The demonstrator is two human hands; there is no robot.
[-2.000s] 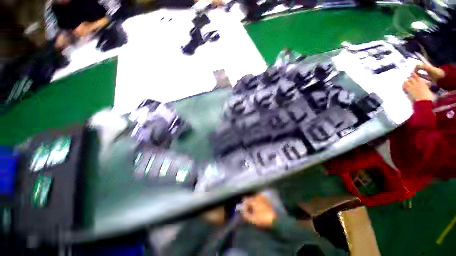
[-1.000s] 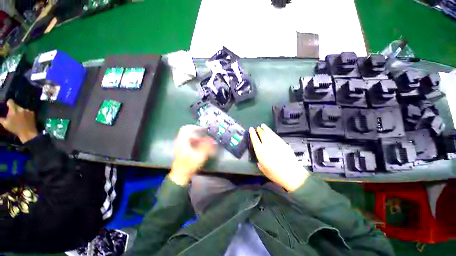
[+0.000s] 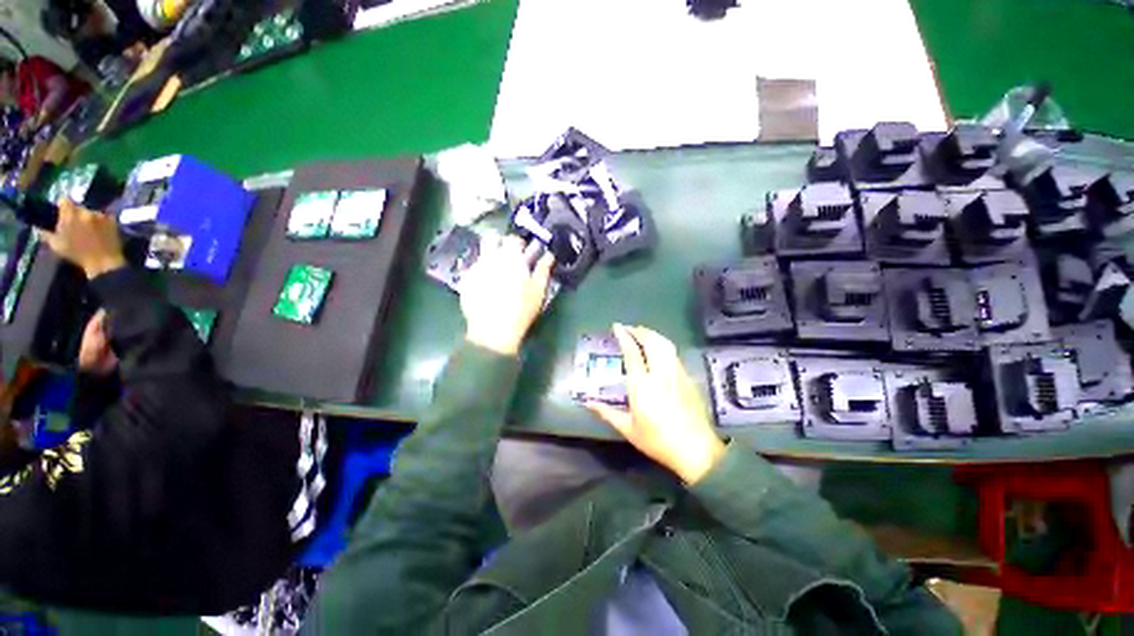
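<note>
My right hand (image 3: pixel 665 404) holds a rear housing with board (image 3: pixel 602 368), black and square with green in its window, low over the bench's front edge, fingers on its right side. My left hand (image 3: pixel 501 296) reaches to the pile of black front housings with white strips (image 3: pixel 607 221); its fingertips are at the pile's left edge, and whether they grip a part is unclear. Another flat black housing (image 3: pixel 453 254) lies just left of my left hand, partly hidden by it.
Finished black assemblies (image 3: pixel 851 298) stand in rows at right. A dark foam mat (image 3: pixel 330 348) with green circuit boards (image 3: pixel 302 293) lies at left, beside a blue box (image 3: pixel 205 218). Clear plastic bags (image 3: pixel 470 180) lie behind. A neighbour's arm (image 3: pixel 162 342) is at far left.
The view has steadied and shifted slightly. My left hand has moved up to the pile. The row of board-fitted housings between my hands has come apart; one is in my right hand.
</note>
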